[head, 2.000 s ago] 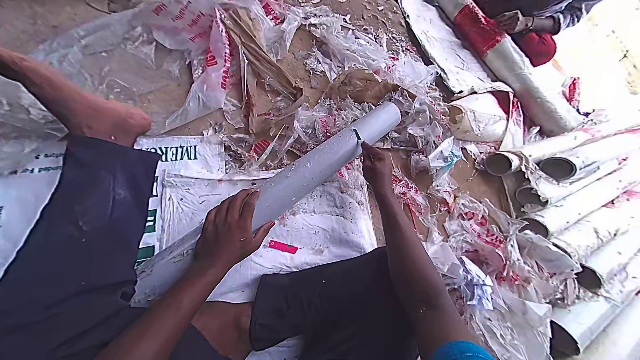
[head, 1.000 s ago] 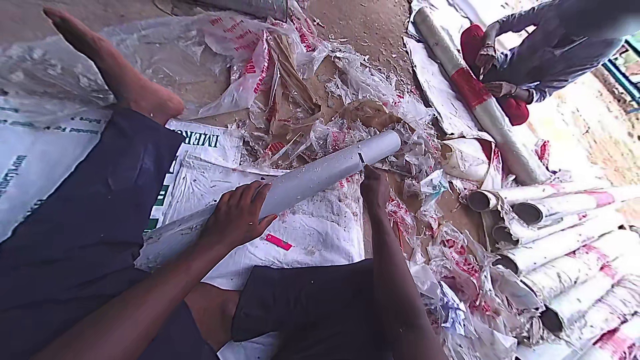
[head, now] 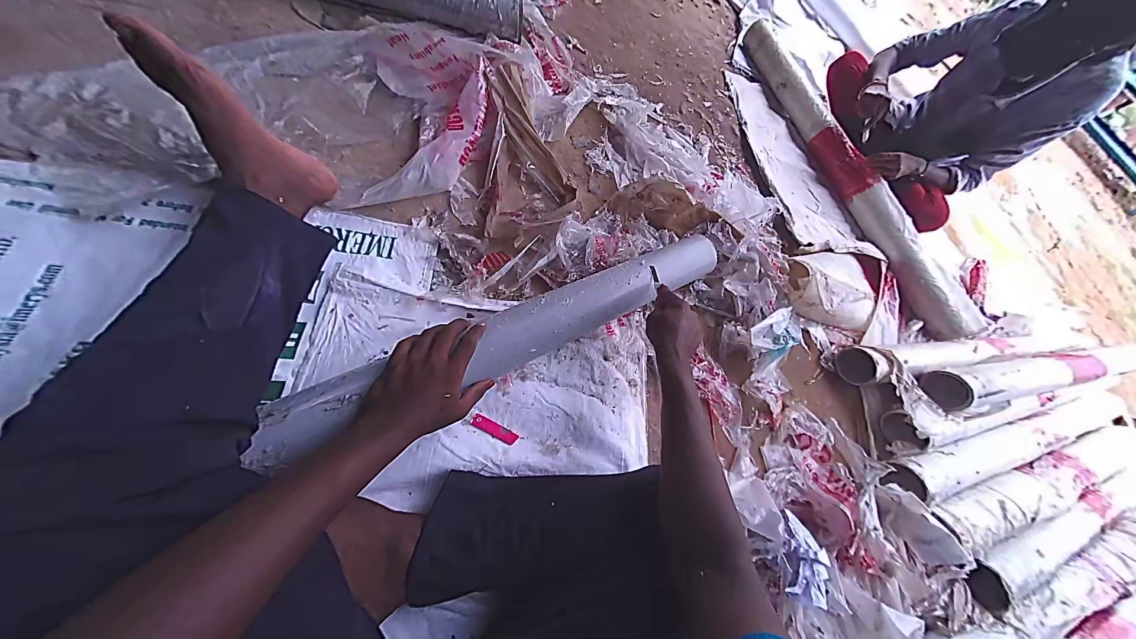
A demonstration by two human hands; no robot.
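A grey tube [head: 568, 311] lies slantwise across white printed sacking [head: 577, 399], its far end toward the upper right. My left hand [head: 426, 377] rests on top of the tube's nearer half, palm down with the thumb on the near side. Near the far end, my right hand [head: 673, 330] is closed on a small tool whose thin dark blade [head: 655, 277] lies against the tube's surface. The tool's handle is hidden in my fist. A small red strip [head: 494, 429] lies on the sacking below the tube.
Torn clear and red-printed plastic film [head: 683, 160] litters the ground beyond the tube. Several whitish tubes [head: 1021, 444] lie side by side at the right. At the upper right, another person [head: 985, 98] sits by a long red-banded roll [head: 843, 164]. My bare foot [head: 257, 164] is at the upper left.
The view has shifted, bringing more of the other person into sight. My left hand stays on the tube and my right hand stays by its far end.
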